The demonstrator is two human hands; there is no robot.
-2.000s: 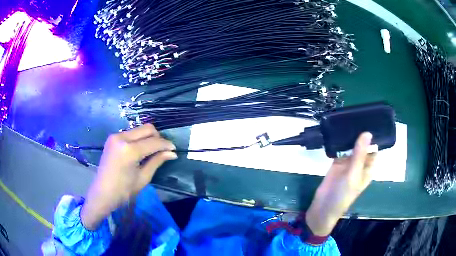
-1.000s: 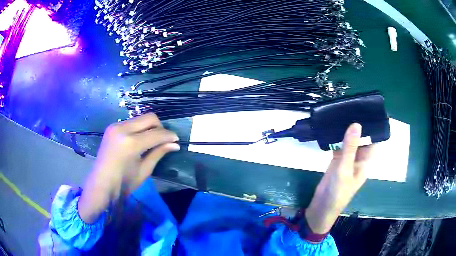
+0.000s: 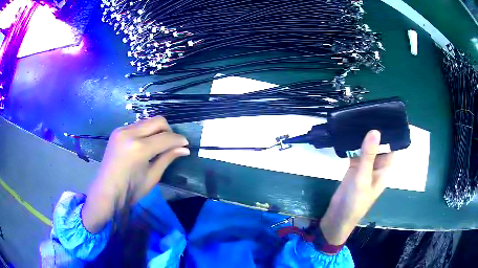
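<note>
My left hand (image 3: 144, 154) pinches a thin black cable (image 3: 230, 148) between thumb and fingers. One cable end sticks out left of the hand with a small pale tip. The other end has a small silvery connector (image 3: 283, 142) over the white sheet (image 3: 251, 131). My right hand (image 3: 361, 183) holds a flat black bottle (image 3: 369, 125) tilted, its narrow black tip pointing left. The tip is at the connector; whether it touches is too small to tell.
Loose cables (image 3: 246, 104) lie across the sheet's back part. A wide black cable pile (image 3: 251, 36) is behind. A tied bundle (image 3: 464, 120) lies far right, a small white piece (image 3: 413, 42) back right. Violet-white glow (image 3: 47, 34) lights cables at the left.
The bottle has shifted slightly left and up since the first frame, with the connector now at its tip. The cable is still in my left hand. The view has shifted slightly.
</note>
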